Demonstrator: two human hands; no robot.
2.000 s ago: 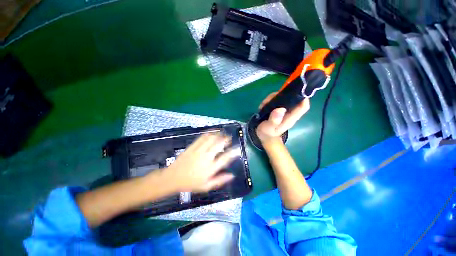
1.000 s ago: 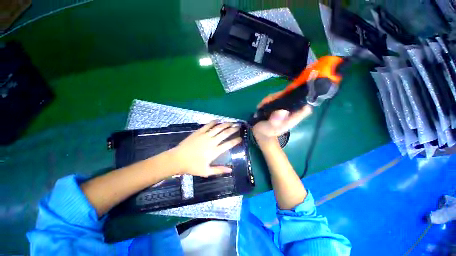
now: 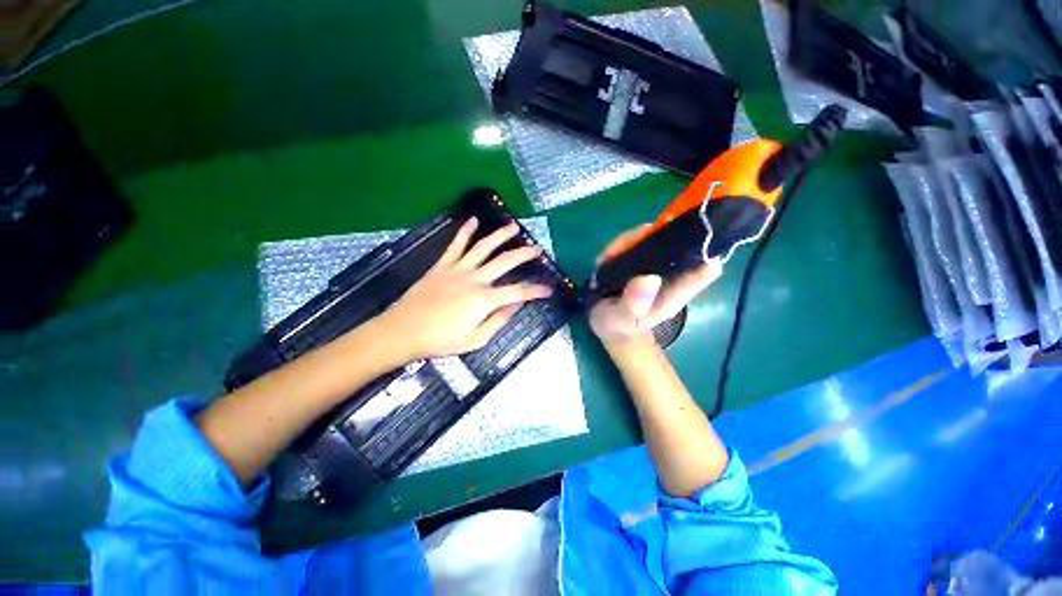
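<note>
A black housing (image 3: 402,408) lies tilted on a silvery bubble-wrap sheet (image 3: 530,408) in front of me. My left hand (image 3: 472,297) lies flat on its upper right part, fingers spread. My right hand (image 3: 652,297) is closed round the black grip of an electric screwdriver (image 3: 710,215) with an orange rear end. The screwdriver's tip is at the housing's right edge; whether it touches a screw I cannot tell. A round dark dish (image 3: 670,327) is partly hidden behind my right hand.
Another black housing (image 3: 617,93) lies on bubble wrap at the far side of the green bench (image 3: 291,151). Bagged parts (image 3: 978,233) are piled at the right. A dark housing (image 3: 52,210) lies at the far left. The black cord (image 3: 738,314) runs off the bench edge above the blue floor.
The near housing has turned anticlockwise, its right end now further from me. My left hand went from blurred above it to resting on it. The screwdriver tip has moved left to the housing's edge.
</note>
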